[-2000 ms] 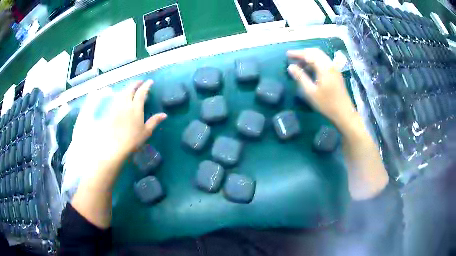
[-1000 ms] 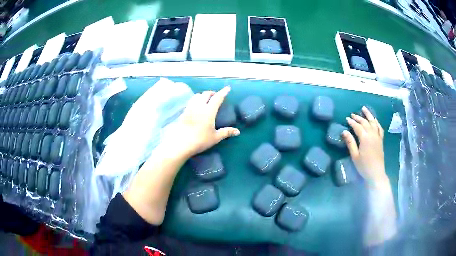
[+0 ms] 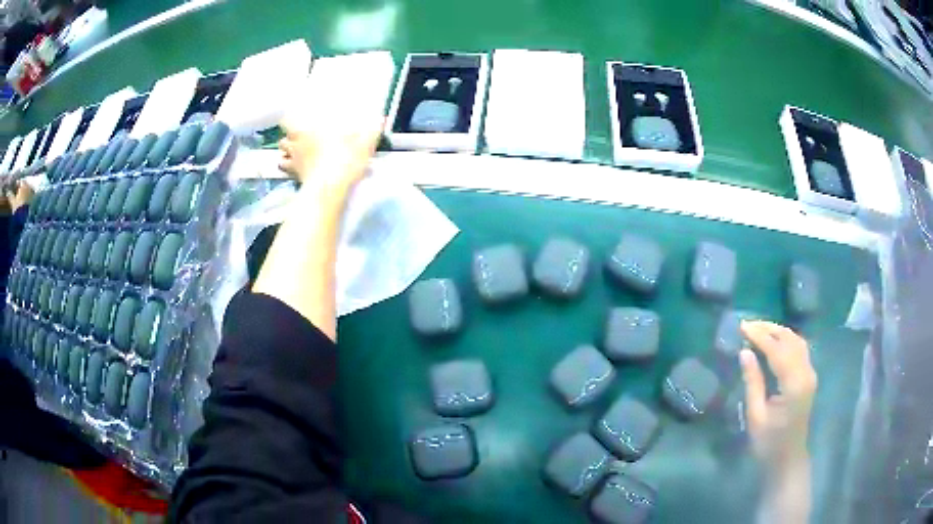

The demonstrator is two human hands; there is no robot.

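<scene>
Several dark grey-blue charging cases [image 3: 460, 387] lie loose on the green mat [image 3: 389, 384]. My left hand [image 3: 332, 154] is at the near end of a plain white box lid [image 3: 350, 84], beyond the white rail. Its fingers are bleached by glare, so its grip cannot be told. My right hand [image 3: 783, 379] is at the right of the mat, index finger and thumb apart. Its fingertips are beside or touching one case [image 3: 729, 333], which is not seen enclosed. Another case beside the thumb is mostly hidden and blurred.
Open boxes [image 3: 475, 102] with earbuds and cases stand beyond the rail [image 3: 573, 177], among white lids [image 3: 535, 102]. A blister tray [image 3: 102, 246] of cases is at left. A translucent sheet [image 3: 394, 241] covers the mat's left side. Another person's hand [image 3: 20, 192] shows at far left.
The view has swung left. My left hand has moved from the cases up to the lids. My right hand has come down and nearer, uncovering a case at the mat's right. The sheet's edge has shifted.
</scene>
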